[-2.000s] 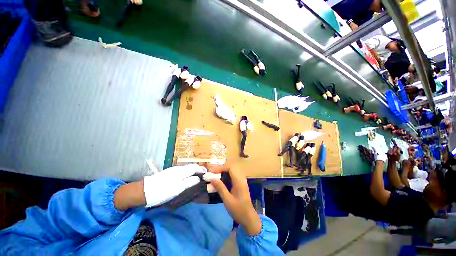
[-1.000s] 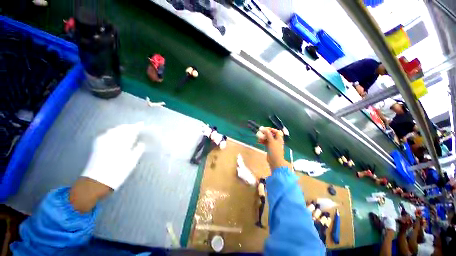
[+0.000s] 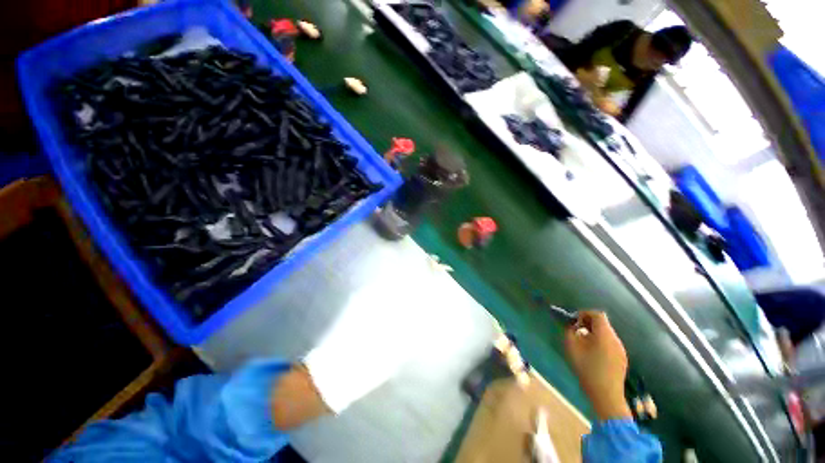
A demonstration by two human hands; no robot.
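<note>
My left hand (image 3: 362, 348), in a white glove, is blurred over the grey mat (image 3: 271, 330); its fingers and anything in them cannot be made out. My bare right hand (image 3: 597, 357) is over the green belt, fingers closed on a small assembled limb (image 3: 579, 327) with a pale end, mostly hidden by the fingers. Assembled limbs (image 3: 512, 358) with pale ends lie at the corner of the cardboard (image 3: 511, 420). A large blue bin (image 3: 362, 194) heaped with black limb pieces (image 3: 217, 154) stands at the left.
A dark jar (image 3: 393, 220) stands by the bin's corner. Red-topped figure parts (image 3: 479, 231) and a pale piece (image 3: 355, 86) lie on the green belt (image 3: 534, 262). White tissue (image 3: 543, 439) is on the cardboard. A person (image 3: 624, 68) sits across the line.
The view has swung left, so the bin shows almost whole and most of the cardboard is out of view. My right hand remains over the belt; my gloved hand remains over the mat.
</note>
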